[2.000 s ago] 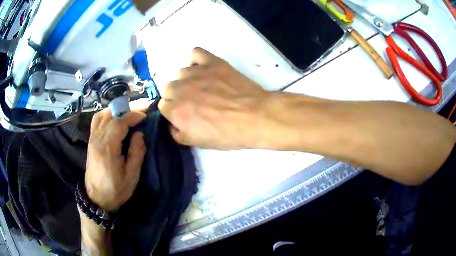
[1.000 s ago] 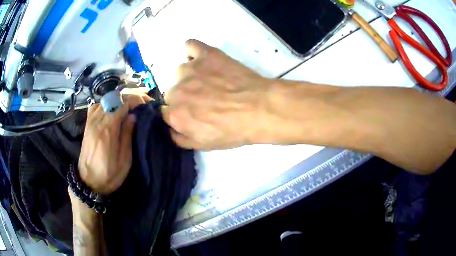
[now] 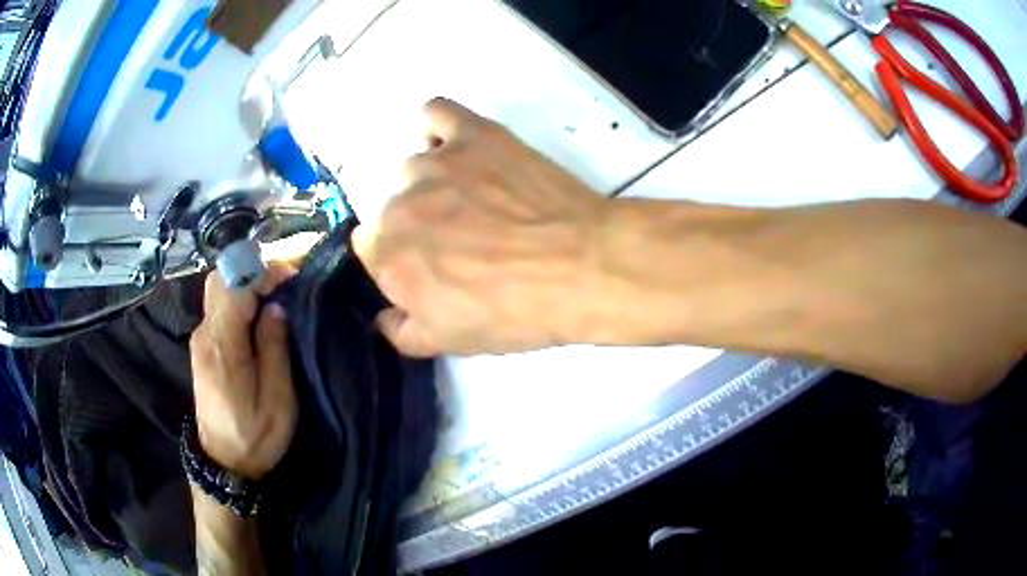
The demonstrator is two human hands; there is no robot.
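A dark garment [image 3: 360, 416] runs from the needle area down over the table's near edge, its striped part bunched at the left. My left hand [image 3: 242, 383], with a dark beaded bracelet, holds the cloth left of the seam, its fingertips partly hidden behind the grey knob. My right hand [image 3: 473, 236] grips the dark edge with curled fingers just right of the presser foot area. The sewing machine head [image 3: 169, 113] is white and blue. A small bright blue piece [image 3: 335, 203] sits at the foot. The needle itself cannot be made out.
A black phone [image 3: 653, 56] lies on the white table behind my right hand. A tan wooden-handled tool [image 3: 839, 81] and red-handled scissors [image 3: 940, 129] lie at the upper right. A ruler tape [image 3: 676, 411] follows the table's near edge. A brown patch [image 3: 248, 20] shows at the top.
Compared with one second ago, my left hand sits slightly lower in the view and the dark strip between the hands is more exposed. The machine head has shifted left in the view. Both hands keep their hold.
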